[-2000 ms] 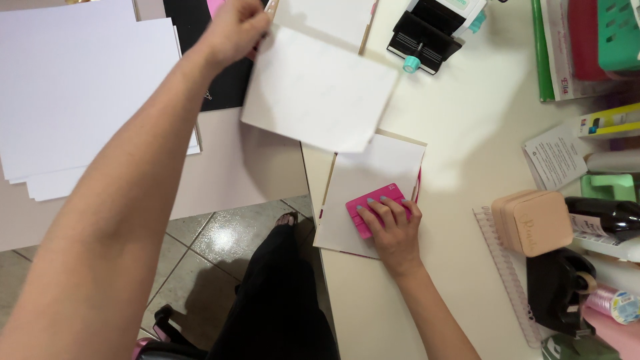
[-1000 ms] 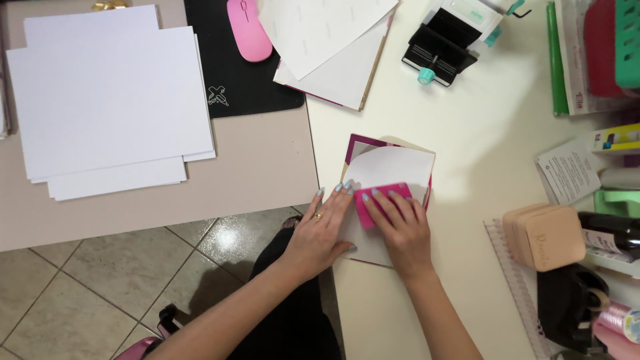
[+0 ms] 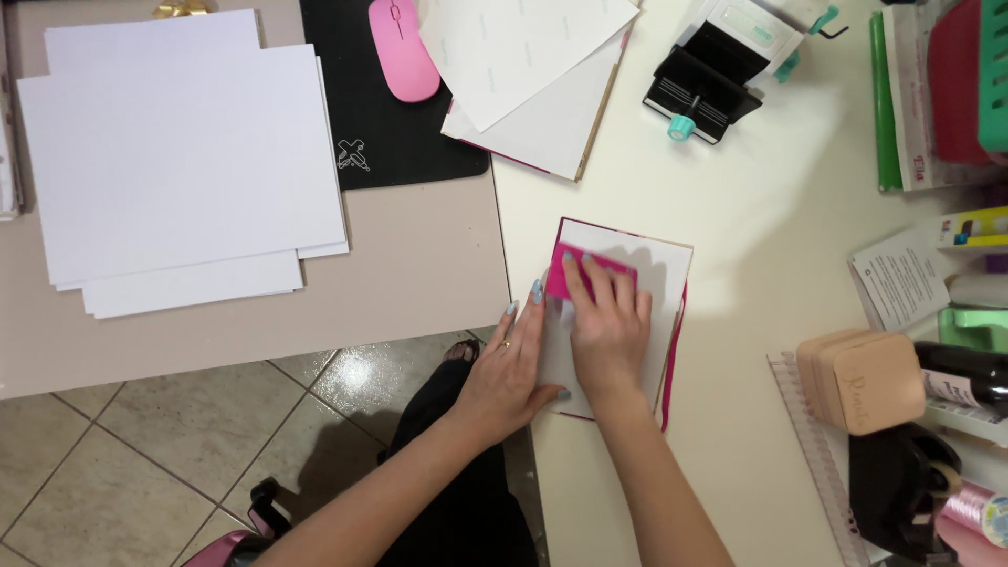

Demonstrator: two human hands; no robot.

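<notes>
A small book cover or notebook (image 3: 661, 264) lies on the white table, its inner face lined with white paper and its edges magenta. My right hand (image 3: 610, 335) holds a flat pink squeegee-like scraper (image 3: 557, 279) against the paper, near the upper left part. My left hand (image 3: 508, 366) rests along the left edge, fingers extended, holding nothing; its thumb lies on the paper. A magenta ribbon (image 3: 671, 370) runs along the right side.
Above lie another cover (image 3: 571, 142) and a patterned sheet (image 3: 504, 59), beside a pink mouse (image 3: 405, 51). White sheets (image 3: 181, 165) are stacked at left. A black and white device (image 3: 705, 90) stands at top; a tape dispenser (image 3: 898, 488) and ruler (image 3: 815, 457) are at right.
The left hand has come down from the loose sheet at the top to the cover's left edge. The right hand has moved the scraper toward the cover's upper left, and the paper's raised corner now lies flat.
</notes>
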